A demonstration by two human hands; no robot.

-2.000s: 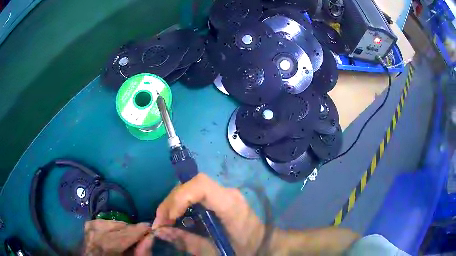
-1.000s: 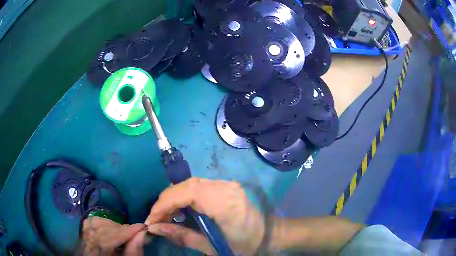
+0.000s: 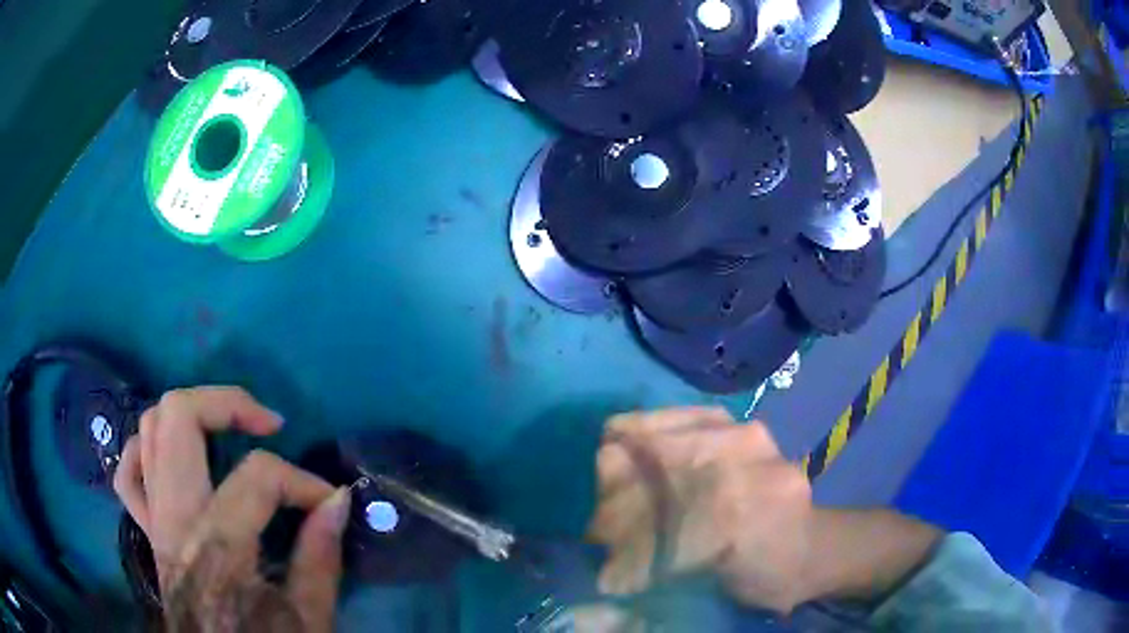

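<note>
A black speaker driver plate (image 3: 381, 517) with a silvery centre dot lies at the lower middle, partly hidden by my hands and the iron. My left hand (image 3: 229, 513) is at its left edge, thumb and index fingertips together on what looks like a hair-thin lead wire, barely visible. My right hand (image 3: 706, 507), blurred, is closed around the soldering iron (image 3: 452, 519). The iron's metal shaft lies across the plate, its tip just right of my left fingertips. The iron's handle is mostly blurred.
A green solder spool (image 3: 186, 192) stands upper left. Overlapping black plates (image 3: 731, 186) are heaped at the top and right. A black headband (image 3: 19, 433) and another disc (image 3: 99, 433) are lower left. The station (image 3: 978, 15) sits in a blue tray (image 3: 916, 52), top right.
My hands have moved apart; my right hand went right and turned the iron down over the plate. My left fingers now show at the plate's edge. The view has shifted, with the spool and heap higher.
</note>
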